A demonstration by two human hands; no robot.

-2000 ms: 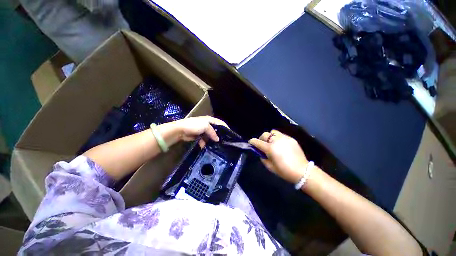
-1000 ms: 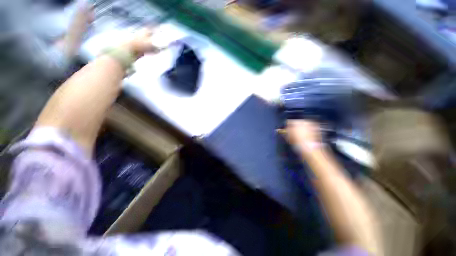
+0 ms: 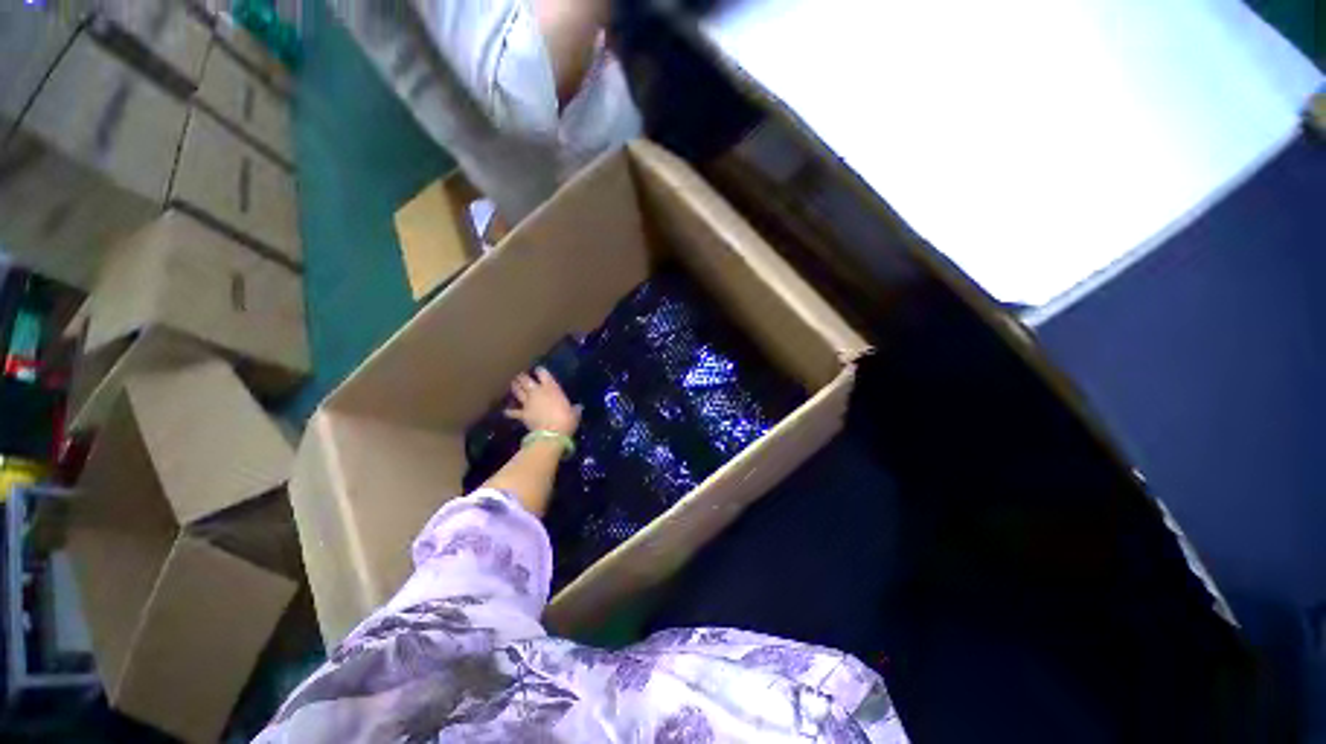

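Note:
A large open brown carton (image 3: 407,359) stands at my left side. Black housings (image 3: 669,393) lie in it, with shiny glints of what looks like clear plastic over them. My left hand (image 3: 547,406) reaches into the carton and lies on a dark housing near its far left part; the fingers are spread and whether they grip cannot be told. My right hand is not in view.
The bench with its white sheet (image 3: 1018,131) and dark mat (image 3: 1207,378) runs along the right. A person's light-clothed legs (image 3: 509,87) are beyond the carton. Open cartons (image 3: 175,538) and stacked cartons (image 3: 146,146) stand left on the green floor (image 3: 342,233).
My view has swung left towards the carton. My left hand has moved from over the white sheet into the carton. My right hand has left the picture, as has the housing on the sheet.

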